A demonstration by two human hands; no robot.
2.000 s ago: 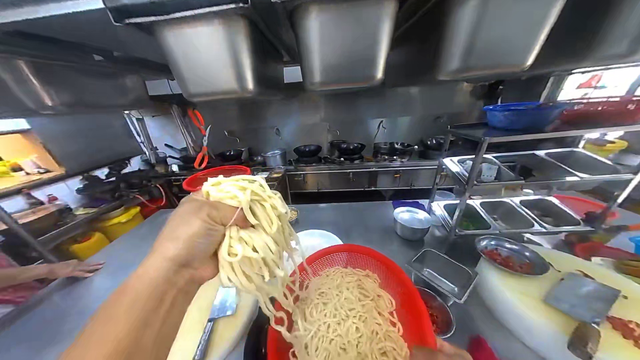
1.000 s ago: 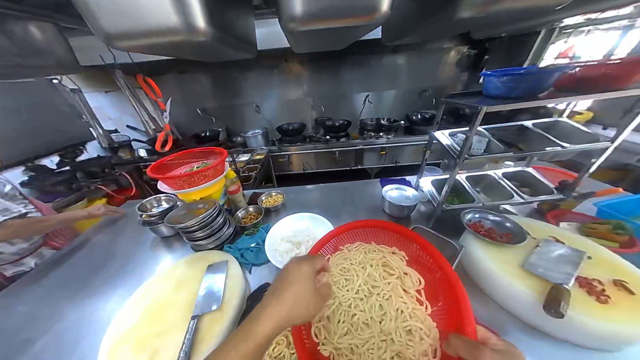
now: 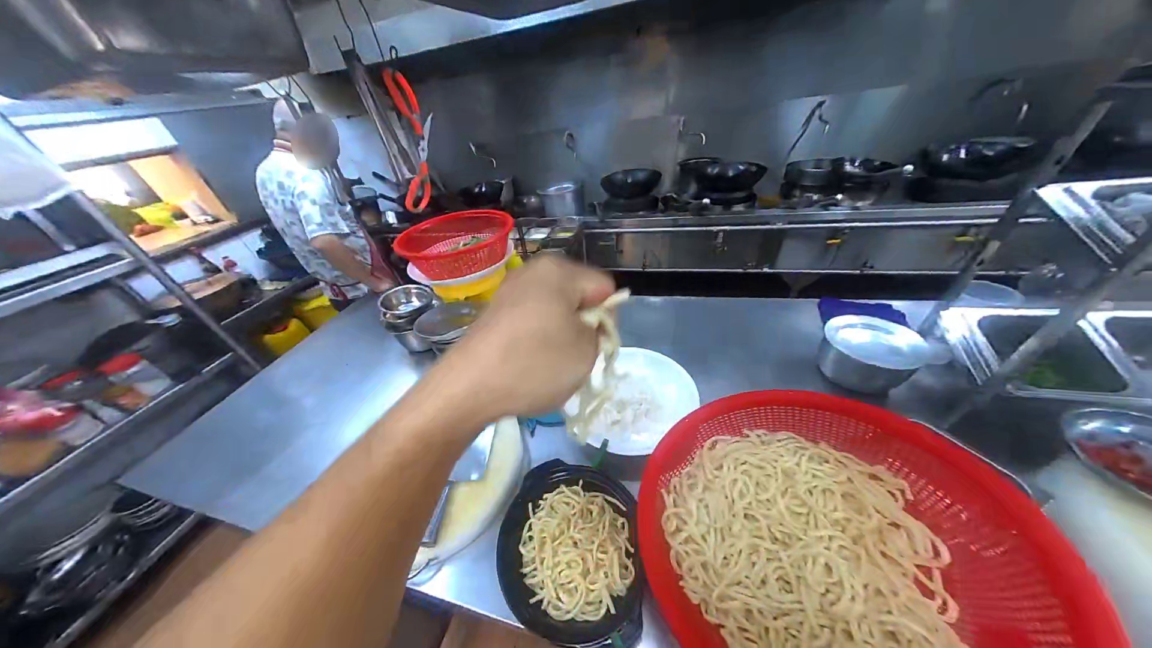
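Note:
My left hand (image 3: 549, 337) is closed around a small bunch of noodles (image 3: 598, 364), raised above the worktop, with strands hanging in front of a white bowl (image 3: 661, 396) that holds something white. Below the hand, a black bowl (image 3: 513, 540) contains noodles (image 3: 576, 553). To its right, a large red plastic colander (image 3: 1008, 522) holds a big heap of noodles (image 3: 792, 540). My right hand is out of view.
A cutting board (image 3: 481, 504) with a cleaver (image 3: 472, 459) lies partly behind my forearm. Metal bowls (image 3: 405, 306) and a smaller red colander (image 3: 459, 247) stand farther back. A metal pot (image 3: 868, 351) is at right. A person (image 3: 315, 198) stands at back left.
My left hand has risen from the colander, now holding noodles. My right hand has gone from view. The view has swung left, bringing the other person and the black bowl of noodles into fuller sight.

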